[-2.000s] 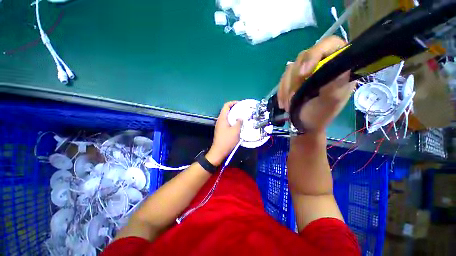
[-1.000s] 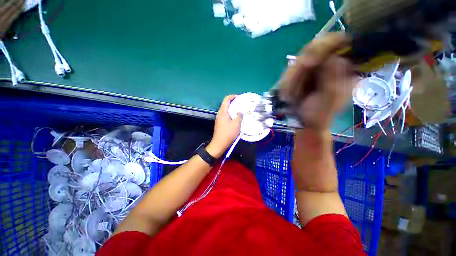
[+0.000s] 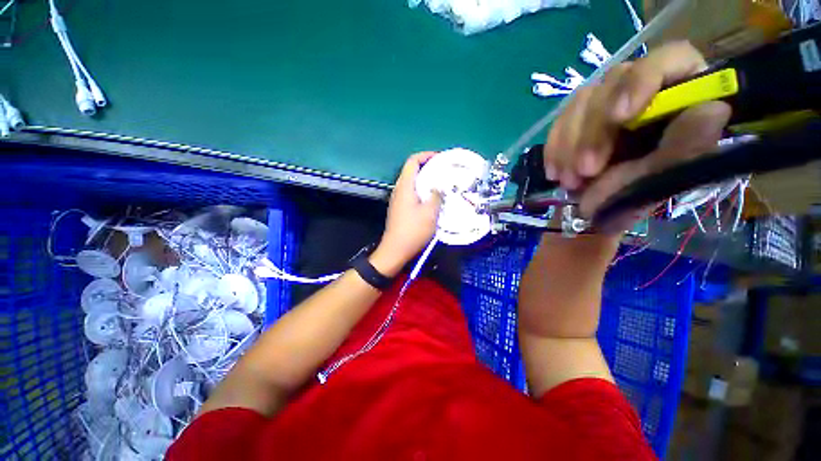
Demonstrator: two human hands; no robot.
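Observation:
My left hand [image 3: 411, 214] holds a round white housing [image 3: 460, 225] by its left edge, just off the bench's front edge. A white cable [image 3: 422, 260] and thin lead wires hang from the housing over my lap. My right hand [image 3: 621, 135] is closed around a black power driver [image 3: 771, 90] with a yellow band. The driver's shiny metal jaws [image 3: 496, 180] are at the right side of the housing; whether the tip touches it is unclear. A greyish feed tube [image 3: 594, 76] runs up beside the driver.
Blue left crate [image 3: 280, 315] holds many wired discs [image 3: 203, 306]. Another blue crate [image 3: 493, 293] stands under my right arm. White connectors [image 3: 85, 97] lie on the green bench [image 3: 270, 90], others [image 3: 558, 83] near the feed tube. A white bag [image 3: 491, 11] is at the back. Red wires [image 3: 677, 250] hang at right.
The driver has turned lower and flatter, with my right hand shifted right, partly covering the disc bundle. The housing stays in my left hand. White connectors now show near the feed tube.

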